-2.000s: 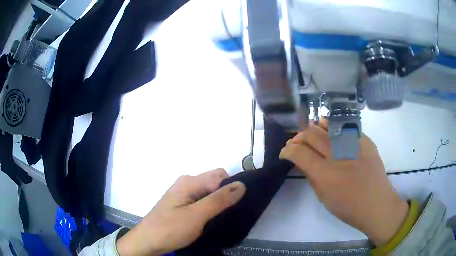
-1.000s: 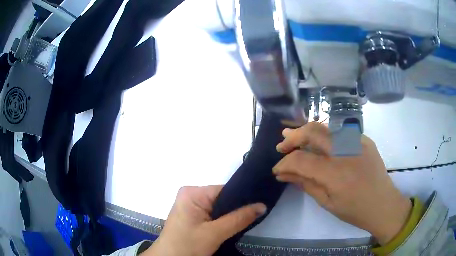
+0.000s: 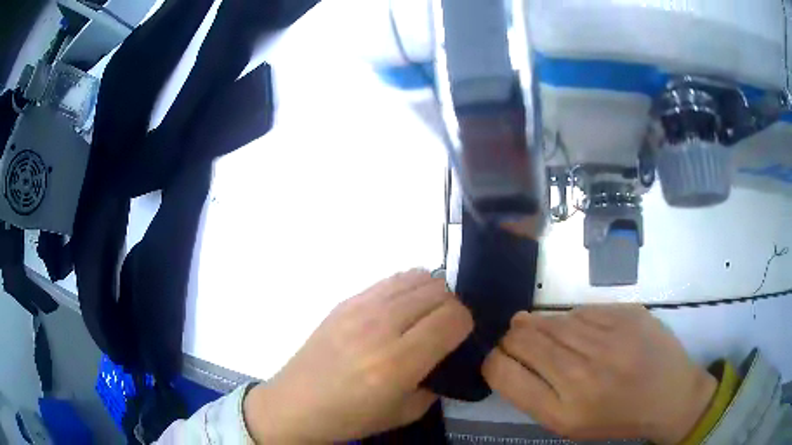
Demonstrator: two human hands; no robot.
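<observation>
A black fabric strip (image 3: 497, 269) runs from under the sewing machine head (image 3: 599, 113) toward me and hangs over the table's front edge. My left hand (image 3: 369, 352) grips its left edge. My right hand (image 3: 590, 369) pinches its right edge, close beside the left hand. The strip is bent or folded between the hands. The chrome thread guard (image 3: 493, 130) hides the needle and presser foot. The grey-blue attachment (image 3: 614, 252) is right of the strip, with the hands now below it.
Spare black strips (image 3: 165, 165) lie draped at the left, one short end sticking out. A grey unit with a round vent (image 3: 39, 174) stands at far left. The tension knob (image 3: 695, 169) is at right. A measuring tape (image 3: 512, 432) runs along the front edge.
My right hand has moved down from beside the foot to the strip's lower right edge. My left hand has moved up and right along it. The strip lies straighter; the machine appears shifted right.
</observation>
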